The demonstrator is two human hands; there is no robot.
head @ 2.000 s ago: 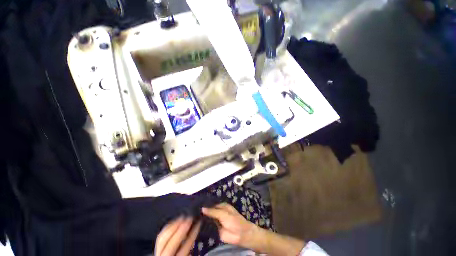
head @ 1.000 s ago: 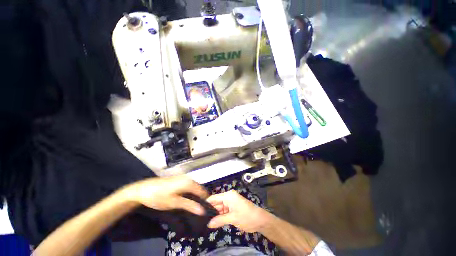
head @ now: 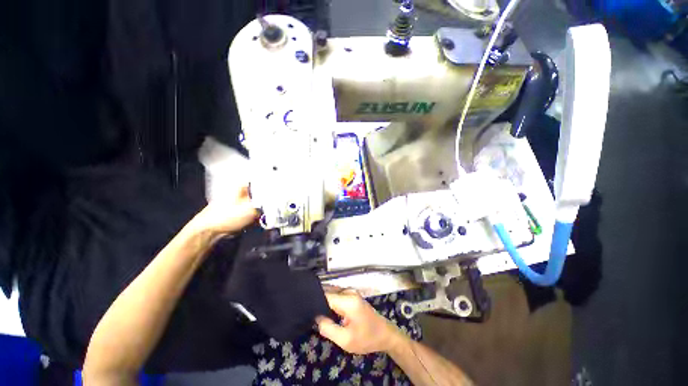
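Note:
The black garment [head: 275, 294] lies at the front left end of the cream sewing machine [head: 385, 83], its edge at the dark presser foot area [head: 302, 249]. My left hand [head: 230, 211] is at the left side of the machine head on the cloth; its fingertips are hidden behind the head, so its grip cannot be told. My right hand [head: 354, 323] pinches the garment's right edge below the machine arm. A small white strip [head: 244, 311] shows on the cloth.
A smartphone [head: 349, 177] stands in the machine opening. A white lamp [head: 582, 113] with a blue neck rises at the right. Green snips [head: 532, 219] lie on the white tabletop. A lever linkage [head: 437, 301] hangs below the arm. Black cloth heaps lie left [head: 90, 203] and right [head: 585, 264].
My left hand has moved up from the lap to the machine head's left side. The garment edge is now at the presser foot area. The view has shifted, so the machine sits further right.

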